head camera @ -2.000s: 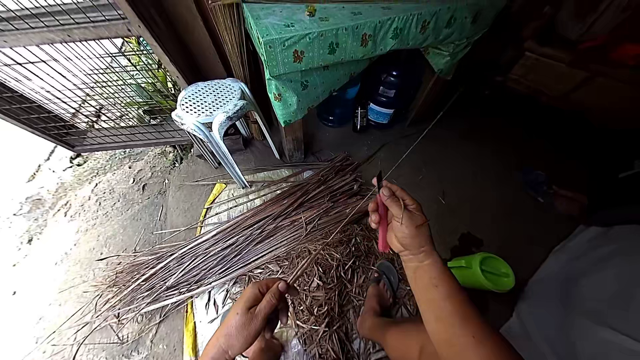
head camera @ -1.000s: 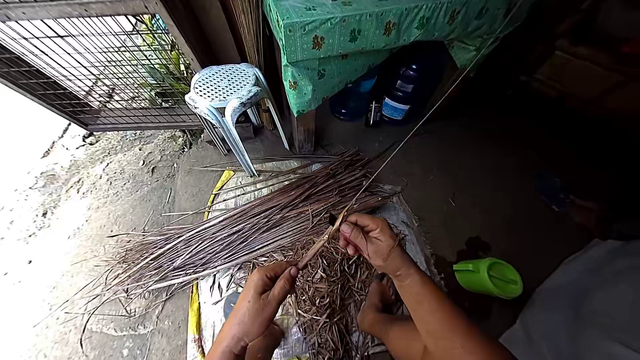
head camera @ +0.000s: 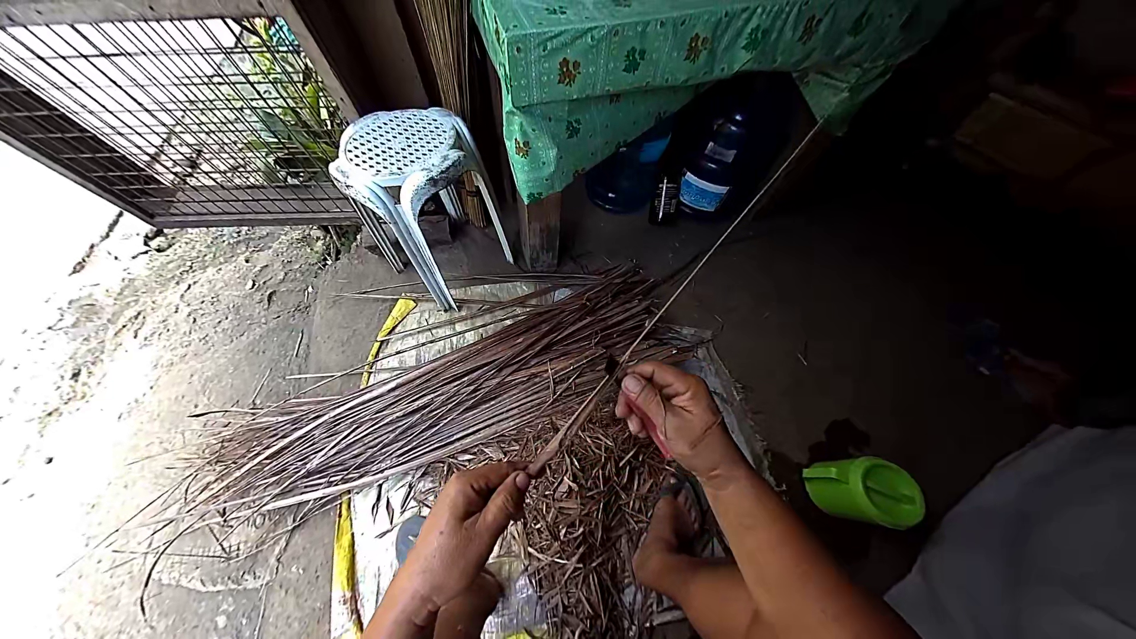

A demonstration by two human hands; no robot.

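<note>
A long, dried palm leaflet (head camera: pixel 572 432) runs from my left hand (head camera: pixel 475 510) up to the right, its thin midrib reaching past the table's edge. My left hand pinches its lower end between thumb and fingers. Higher along the strip, my right hand (head camera: pixel 670 413) grips a small knife with a red handle (head camera: pixel 652 426); its dark blade lies against the leaflet. A bundle of dried palm leaflets (head camera: pixel 426 390) lies beyond my hands. Brown leaf scraps (head camera: pixel 586 524) are heaped below and between my arms.
A woven plastic sack (head camera: pixel 382 506) lies under the leaflets. Stacked light-blue plastic stools (head camera: pixel 399 146) stand beside a table with a green cloth (head camera: pixel 603 62). Large blue water bottles (head camera: pixel 714 164) are beneath it. A green plastic pitcher (head camera: pixel 865 493) lies right of my foot.
My right hand has come down from its raised position two seconds ago and now holds the knife against the leaflet. My left hand keeps pinching the lower end.
</note>
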